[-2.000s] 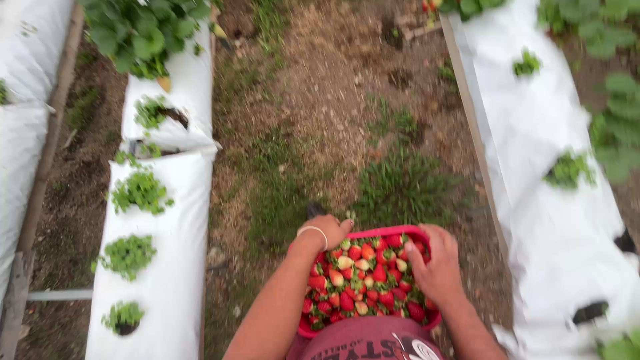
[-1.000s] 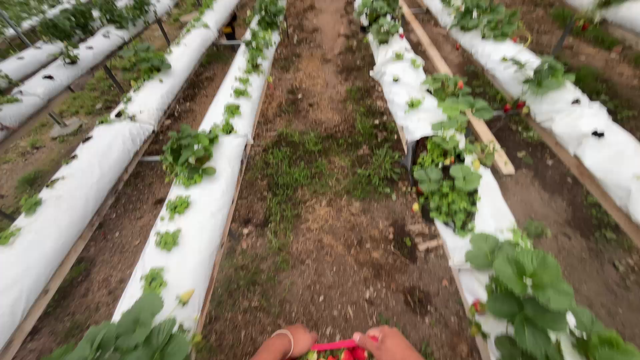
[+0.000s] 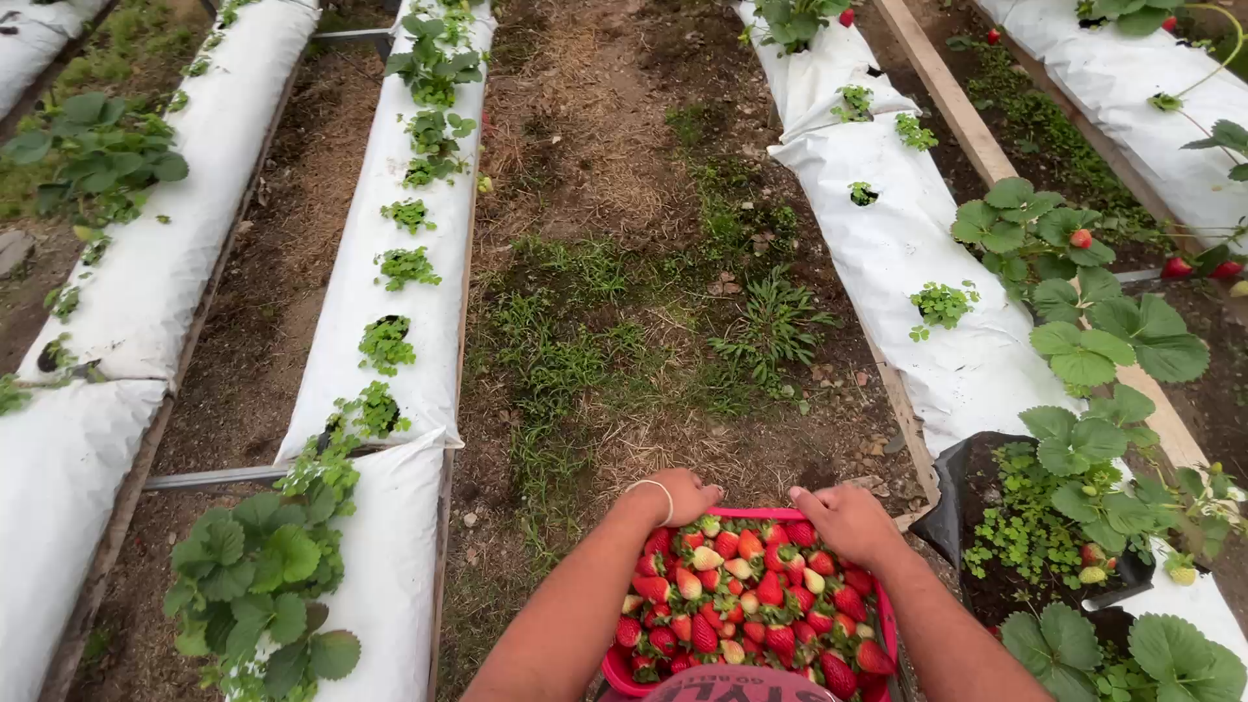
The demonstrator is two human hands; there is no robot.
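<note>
A red plastic container [image 3: 886, 624] full of strawberries [image 3: 746, 595] is at the bottom centre, against the front of a printed maroon shirt. My left hand [image 3: 682, 495], with a pale band at the wrist, grips the far rim near its left corner. On the same rim, farther right, my right hand [image 3: 846, 522] has its thumb along the top edge. Most of the fingers are hidden under or beyond the rim. The berries are mostly red with green caps, some of them pale.
White plastic-covered grow beds with strawberry plants run on the left [image 3: 390, 234] and right [image 3: 907, 253]. Between them lies a soil path with weeds [image 3: 556, 341]. A wooden plank [image 3: 951, 93] lies along the right bed, near an opened black bag of soil [image 3: 960, 507].
The view has swung a lot. Both hands stay on the container. Two seconds ago my right hand was at its right side; now it is on the far rim.
</note>
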